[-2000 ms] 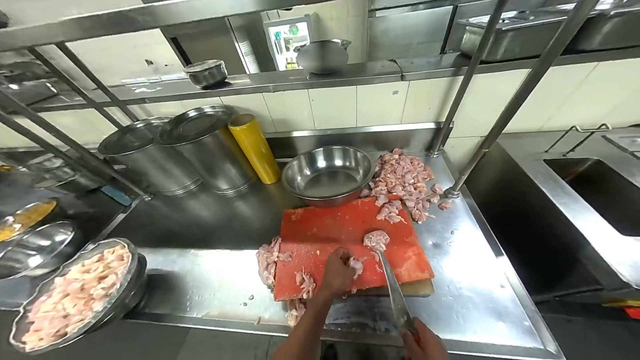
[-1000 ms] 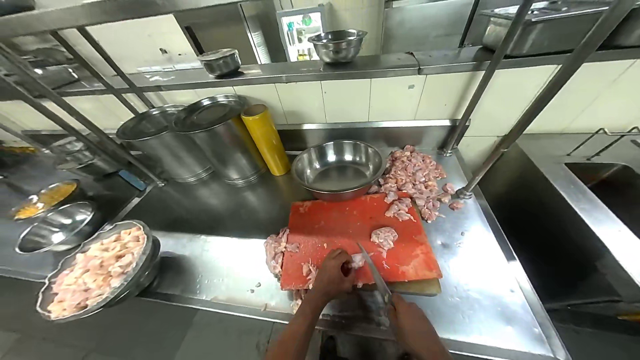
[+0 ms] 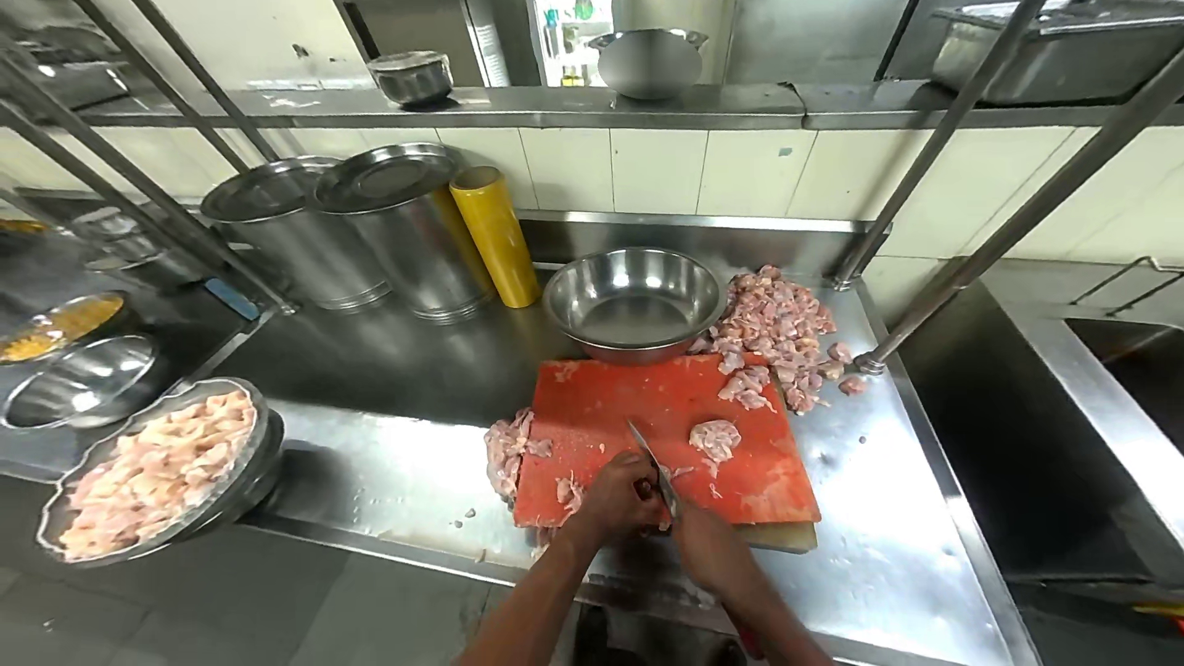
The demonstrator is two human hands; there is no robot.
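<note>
On the red cutting board (image 3: 647,398) my left hand (image 3: 622,495) rests with bent fingers against a small bit of raw meat, mostly hidden by the fingers. My right hand (image 3: 708,546) grips a knife (image 3: 659,472), its blade angled up and left beside the left fingers. A piece of raw meat (image 3: 715,439) lies on the board to the right of the blade. More cut meat (image 3: 772,324) is heaped past the board's upper right corner. Uncut-looking meat (image 3: 507,453) sits at the left edge. An empty steel bowl (image 3: 635,301) stands behind the board.
A bowl of pale raw meat pieces (image 3: 157,472) is at the counter's left front edge. Two lidded steel containers (image 3: 407,231) and a yellow roll (image 3: 497,236) stand at the back. Slanted metal posts (image 3: 980,259) rise at the right, before a sink (image 3: 1138,370).
The knife has swung from the meat piece on the right to beside my left hand. Both hands are now closer together.
</note>
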